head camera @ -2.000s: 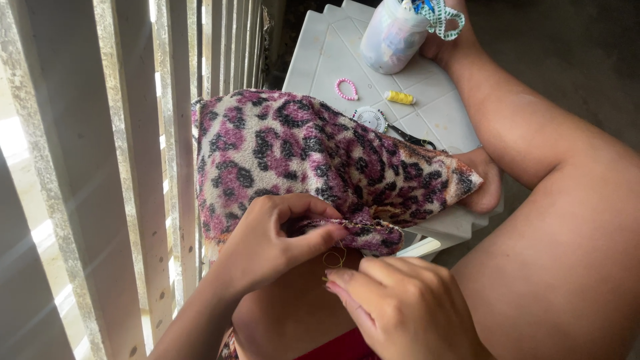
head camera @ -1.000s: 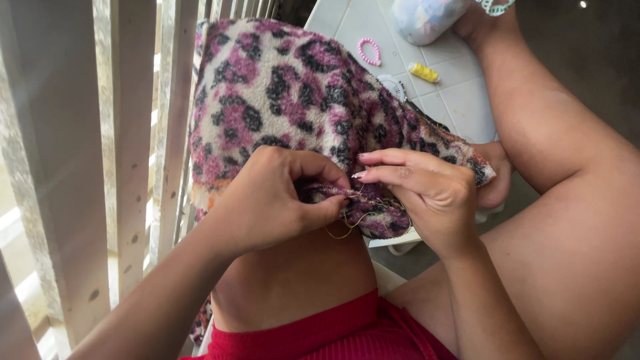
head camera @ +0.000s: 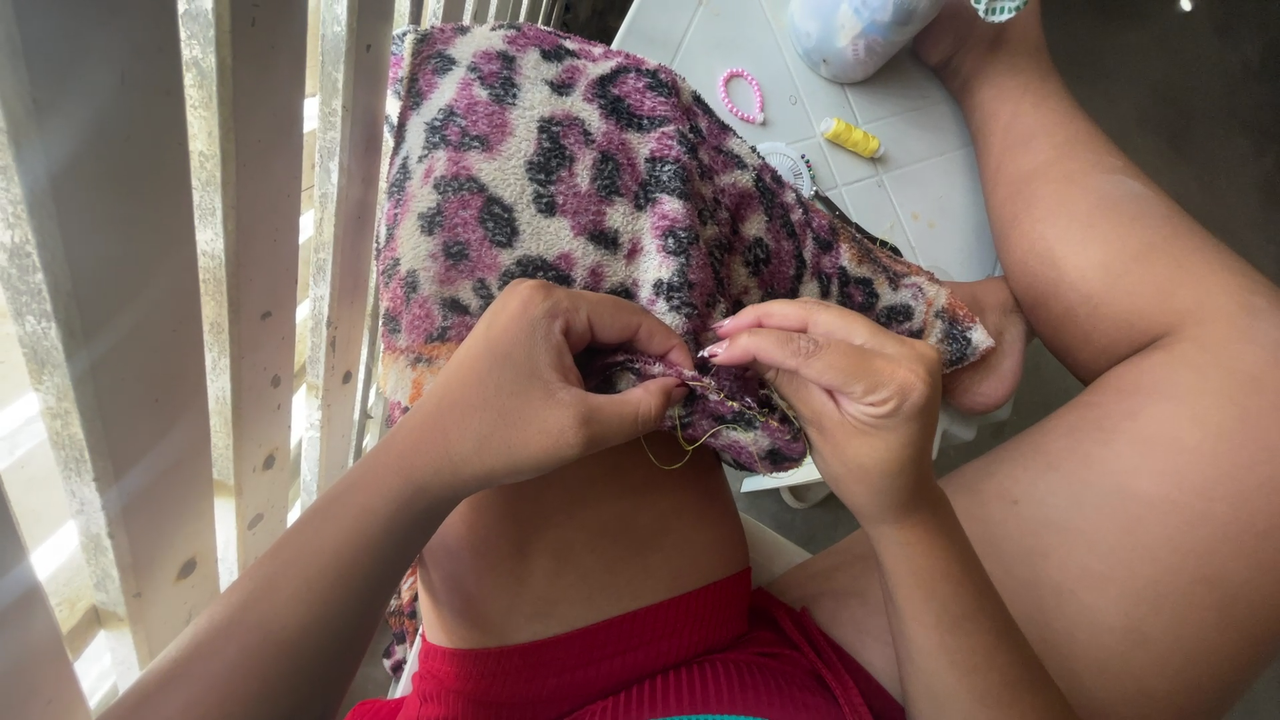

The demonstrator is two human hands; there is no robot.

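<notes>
A fleecy leopard-print cloth (head camera: 580, 170) in pink, black and cream lies over my leg and the edge of a white table. My left hand (head camera: 560, 385) pinches the cloth's folded edge between thumb and index finger. Close to that pinch, the fingertips of my right hand (head camera: 840, 390) touch the same edge, with the other fingers curled at the cloth. A line of yellow stitches runs along the fold, and a loop of yellow thread (head camera: 668, 466) hangs below it. No needle can be made out.
On the white tiled-pattern table (head camera: 925, 215) are a pink bead bracelet (head camera: 741, 96), a yellow thread spool (head camera: 851, 138), a pin wheel (head camera: 785, 165) and a whitish container (head camera: 850, 35). White slats (head camera: 250, 250) stand at the left. My bent leg (head camera: 1100, 200) borders the table's right side.
My right hand has moved up from below the cloth to its folded edge, beside my left fingertips. My left hand keeps its pinch. The view has shifted.
</notes>
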